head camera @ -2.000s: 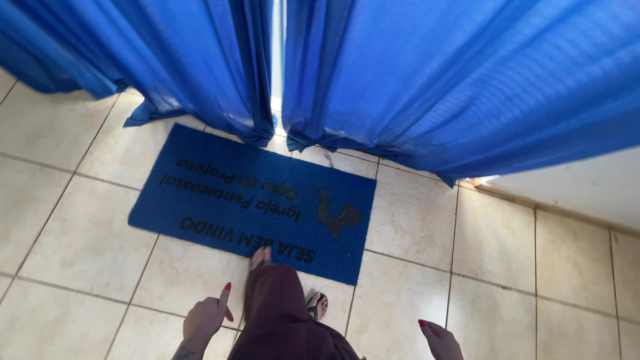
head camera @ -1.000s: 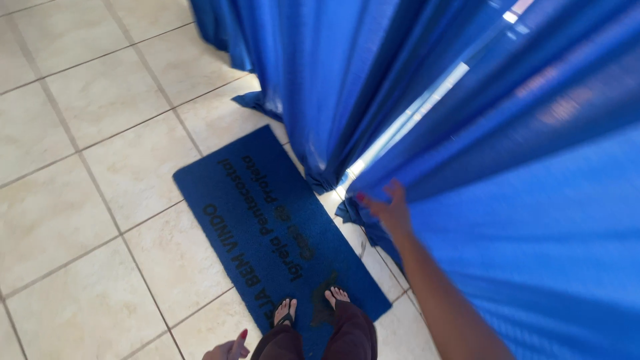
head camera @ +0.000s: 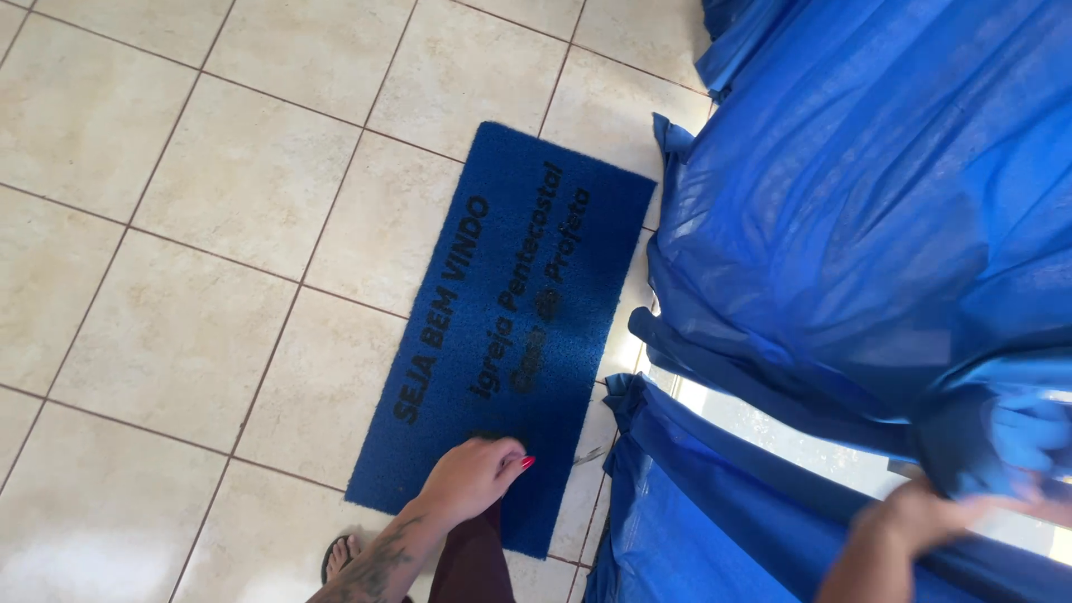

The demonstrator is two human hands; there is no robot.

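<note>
A blue fabric curtain (head camera: 821,243) hangs down the right side, drawn into a bunch near the right edge. My right hand (head camera: 921,515), blurred, grips that bunch, and its fingertips are hard to make out. Over the lower end of a blue doormat (head camera: 536,335) with dark lettering is my left hand (head camera: 477,477), its fingers curled in and nothing seen in it. A second curtain panel (head camera: 695,502) hangs at the lower right, with a bright gap between the panels.
Beige floor tiles (head camera: 226,159) with dark joints surround the mat. At the bottom a foot in a dark sandal (head camera: 339,557) stands on the tiles, beside a dark trouser leg (head camera: 473,557). Light comes through the gap between the curtains (head camera: 754,414).
My right hand, over the floor two seconds ago and at the curtain's edge one second ago, now holds the curtain in a bunch. The gap between the panels is wider. The view has turned.
</note>
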